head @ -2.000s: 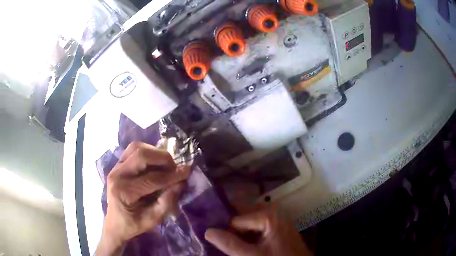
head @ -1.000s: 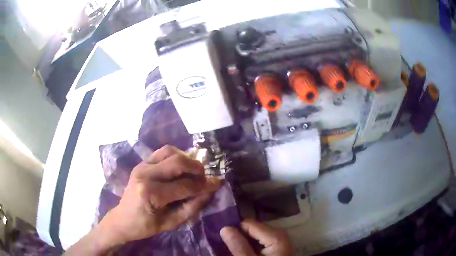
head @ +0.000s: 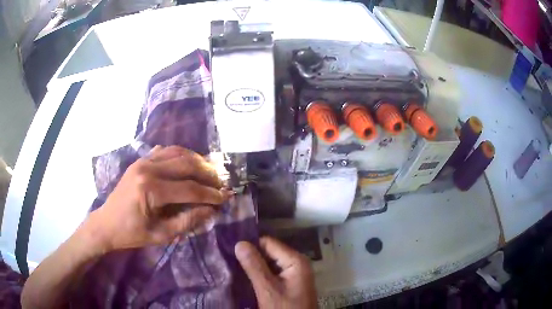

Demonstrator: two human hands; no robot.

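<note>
Purple, white and dark plaid fabric [head: 181, 259] runs from the near edge, under both hands, past the presser foot and out behind the white machine head [head: 244, 108]. My left hand [head: 163, 196] presses on the cloth just left of the presser foot [head: 233, 172], fingers bent and fingertips close to it. My right hand [head: 278, 271] is nearer me at the cloth's right edge, with the edge between thumb and fingers. The needle is too small and glaring to make out.
Four orange tension knobs [head: 359, 121] and a white looper cover [head: 325, 196] are right of the foot. Purple thread cones [head: 474, 166] stand right of the control panel [head: 425, 166]. A dark stripe [head: 45, 163] marks the table at left. A pink cone [head: 520, 23] is at top right.
The camera view has turned and shifted, so the machine looks more upright. More plaid cloth shows behind the foot, reaching farther back. Both hands keep about the same places on the cloth.
</note>
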